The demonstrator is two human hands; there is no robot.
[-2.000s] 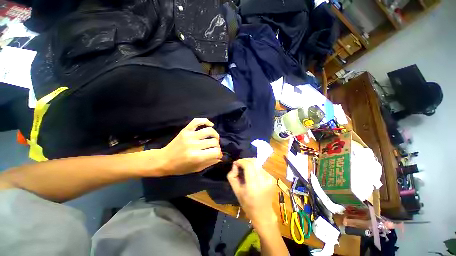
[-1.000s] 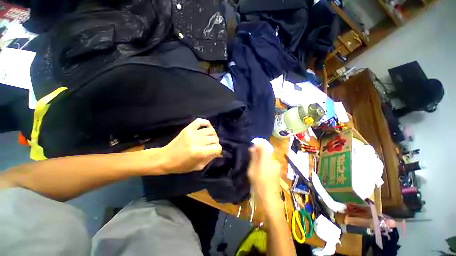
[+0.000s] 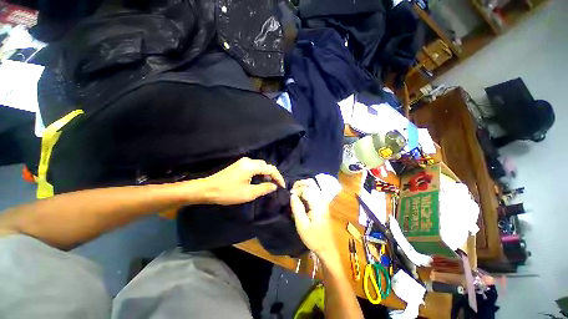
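Observation:
A black garment (image 3: 193, 118) lies across the table edge and hangs over it, its near part bunched up. My left hand (image 3: 240, 180) pinches the bunched black cloth between thumb and fingers. My right hand (image 3: 311, 209) is at the right side of the same bunch, its fingertips curled together close to my left fingertips. Whether the right fingertips hold the cloth or something fine like a needle or thread is too small to tell.
Glossy black jacket (image 3: 249, 37) at the back; navy garment (image 3: 317, 87) behind the work. Jar (image 3: 369, 151), green and red carton (image 3: 418, 215) and yellow and green scissors (image 3: 377, 281) are at the right. A yellow strip (image 3: 48, 149) hangs at the left.
My right hand was pulled out to the right a second ago and is now back at the cloth beside my left hand. My left fingers have opened somewhat and shifted slightly right.

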